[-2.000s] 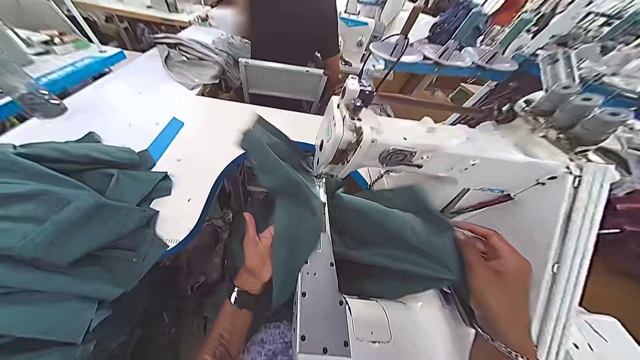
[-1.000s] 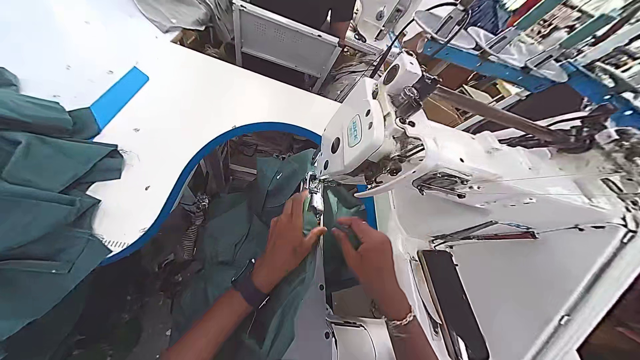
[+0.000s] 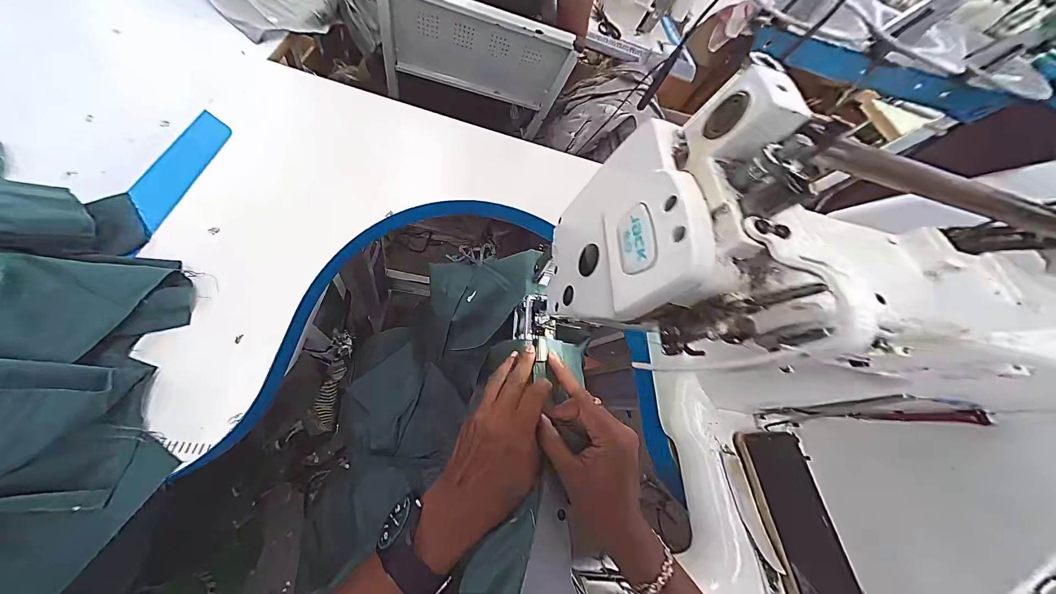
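A white Jack industrial sewing machine (image 3: 652, 223) reaches in from the right, its presser foot (image 3: 536, 318) low over dark green fabric (image 3: 478, 297). The cloth runs under the foot and hangs down through the table cutout. My left hand (image 3: 491, 454), with a black watch at the wrist, lies on the cloth just in front of the foot, fingers pointing at it. Close beside it, my right hand (image 3: 594, 462), with a bracelet, has its index finger and thumb on the same cloth. Both hands hold the fabric at the narrow machine bed.
Folded green fabric pieces (image 3: 74, 355) are piled on the white table (image 3: 346, 140) at the left, near a blue strip (image 3: 181, 169). A blue edge (image 3: 289, 355) lines the curved cutout. A dark phone-like object (image 3: 796, 503) lies on the machine's right side. Behind stands a white metal chair (image 3: 478, 49).
My hands were apart two seconds ago, with the cloth spread on both sides of the needle area. They have come together in front of the foot. The view has moved closer to the machine.
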